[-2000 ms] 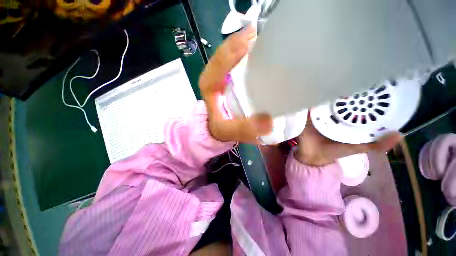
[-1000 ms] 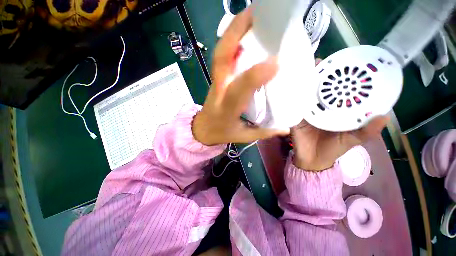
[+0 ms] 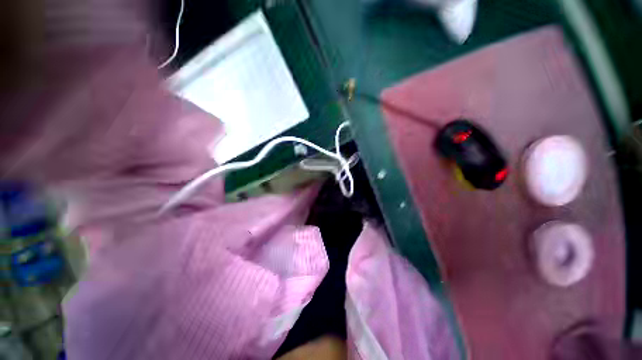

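Neither of my hands can be made out. A blurred pink sleeve fills the upper left, and its hand is not visible. A white cable (image 3: 271,145) runs from beside that sleeve to a tangle at the bench edge above my lap. A black mouse (image 3: 473,153) with red lights lies on the pink mat (image 3: 493,281). To its right lie a pale round piece (image 3: 556,171), too blurred to name surely, and a pale pink ear pad (image 3: 564,253) with a central hole.
A white printed sheet (image 3: 243,91) lies on the green bench at upper left. A blurred white object (image 3: 459,20) is at the top edge. Blue objects (image 3: 32,242) stand low at far left. A dark pink blur is at bottom right.
Both hands and the white headset have left the picture. The view has shifted, the sleeve now spreads across the upper left, and the mouse is uncovered. The cable now stretches leftward.
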